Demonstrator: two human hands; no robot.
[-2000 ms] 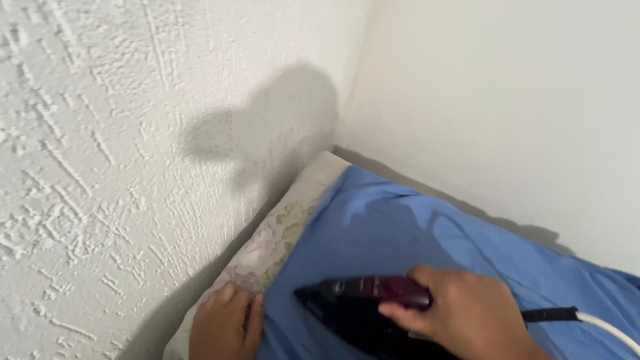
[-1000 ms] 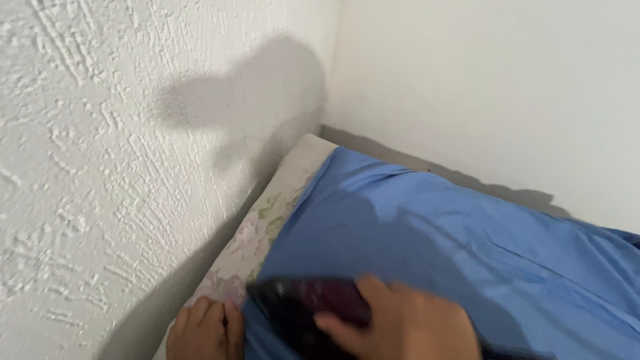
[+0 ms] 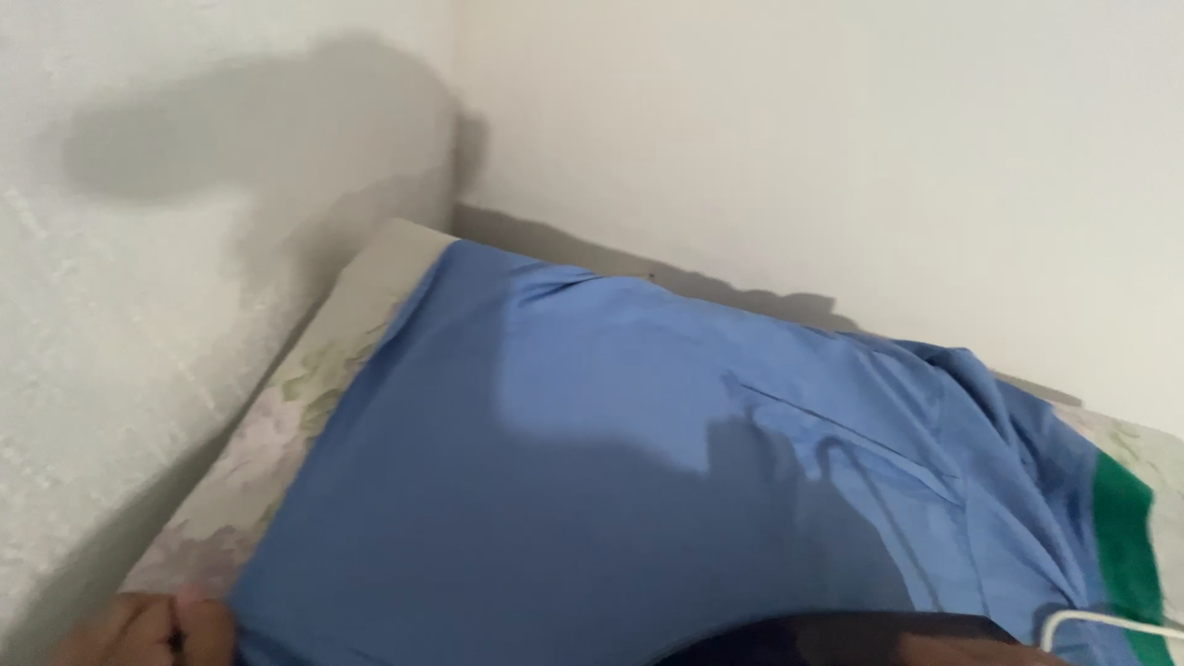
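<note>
A blue garment (image 3: 592, 518) with a green band (image 3: 1124, 527) at its right end lies over a floral-covered board (image 3: 268, 444), with some wrinkles toward the right. At the lower left, my left hand (image 3: 153, 629) has its fingers curled at the garment's left edge and appears to pinch the cloth. The dark clothes iron (image 3: 832, 638) is cut off by the bottom edge of the view. Only a sliver of my right hand (image 3: 971, 652) shows against it; the grip itself is hidden. A white cord (image 3: 1110, 622) curves over the garment at the right.
A textured white wall (image 3: 111, 324) runs close along the board's left side. Behind the board stands a smooth, pale wall (image 3: 814, 139), meeting the first in a corner. Shadows fall across both walls and the garment.
The iron and my right hand, fully or largely visible before near my left hand, are now mostly below the view, farther right. The view has shifted, and the green band now shows.
</note>
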